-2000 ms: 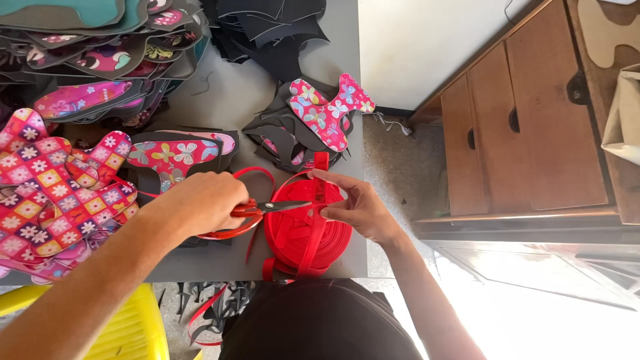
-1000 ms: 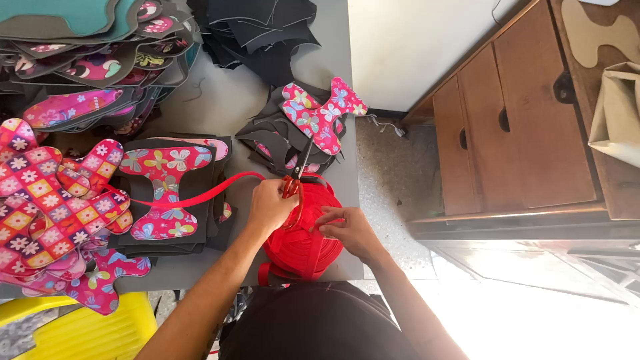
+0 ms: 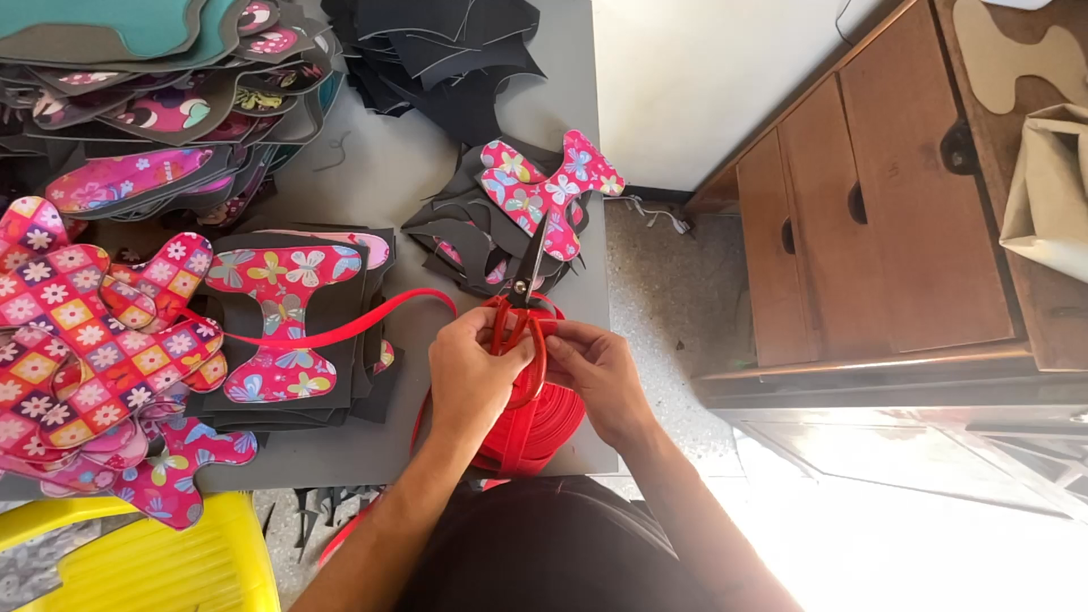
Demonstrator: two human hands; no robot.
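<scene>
My left hand (image 3: 478,367) grips scissors (image 3: 520,293) by their red handles, the dark blades pointing away from me. Close beside it, my right hand (image 3: 595,374) pinches red ribbon between thumb and fingers. A large roll of red ribbon (image 3: 544,429) lies beneath both hands at the table's near edge. From the hands a loose red strip (image 3: 365,323) arcs left, over a pink butterfly-print fabric piece (image 3: 285,319) on a stack of dark pieces. Another butterfly-print piece (image 3: 557,191) rests on dark cutouts just beyond the scissor tips.
Checkered flower-print pieces (image 3: 85,327) are heaped on the left of the grey table (image 3: 382,178). Behind them rise stacked cut pieces (image 3: 170,110); black sheets (image 3: 442,51) lie at the back. A yellow chair (image 3: 170,561) stands at lower left, a wooden cabinet (image 3: 884,204) at right.
The scissors, pointing right across the roll two seconds ago, now point away from me. My hands have come together over the roll, closer than one second ago.
</scene>
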